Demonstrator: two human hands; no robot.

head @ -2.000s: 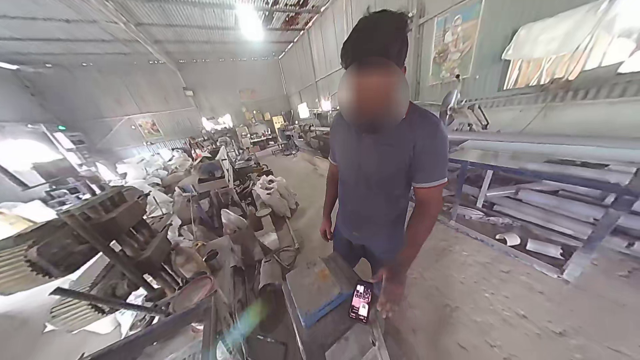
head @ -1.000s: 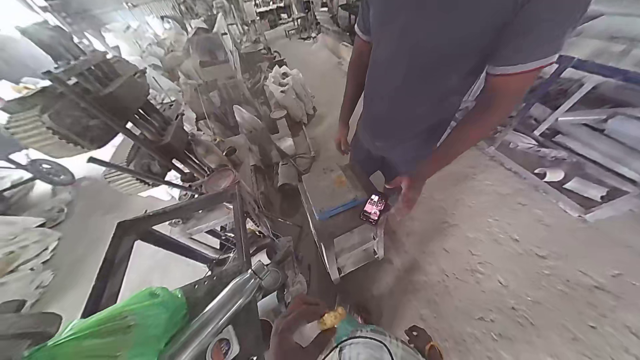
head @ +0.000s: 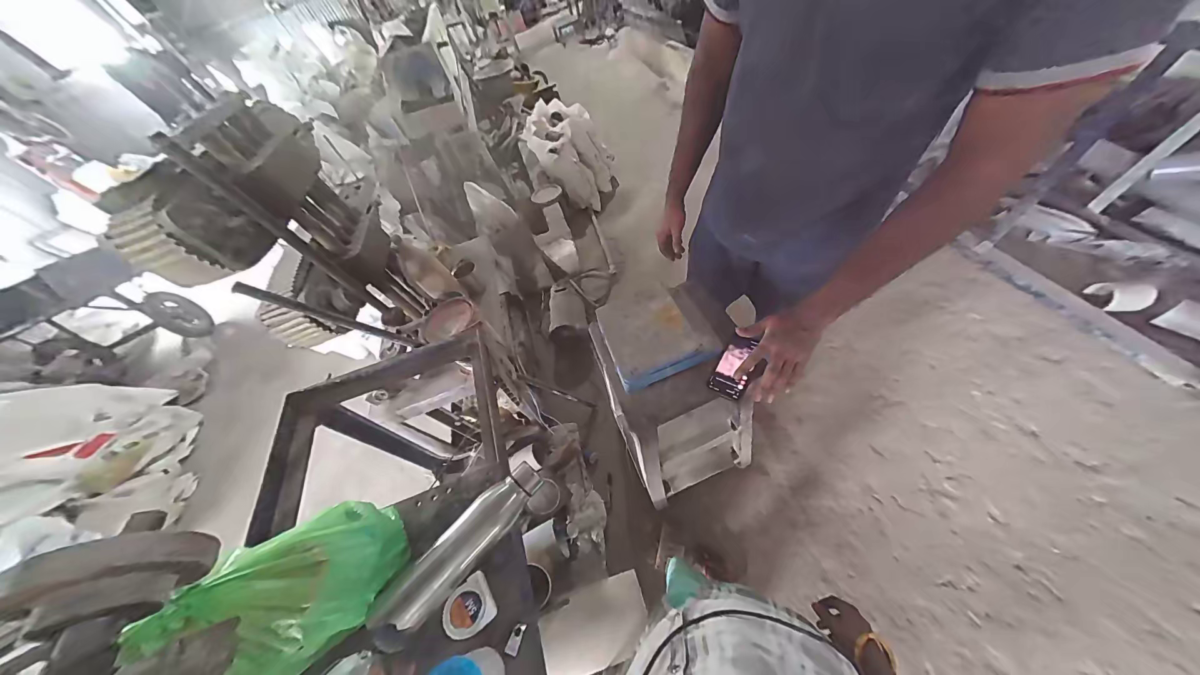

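Note:
My right hand, with a yellow band at the wrist, hangs low at the bottom right beside my light patterned clothing. Its fingers look curled, and whether they hold anything is unclear. My left hand is not in view. Left of my body, a shiny metal bottle lies slanted on a dark surface, against a green plastic bag. A small white object with a round orange-and-blue face lies beside the bottle. Across from me, a person's hand touches a lit smartphone at a metal stand's edge.
The metal stand with a blue edge is ahead. A dark metal frame, geared machinery and piled scrap are at left. The person stands beyond the stand. Dusty floor extends right; a rack borders it.
The view has tilted down. My left hand, near a small yellow item one second ago, is out of view. The other person's fingers have moved over the phone.

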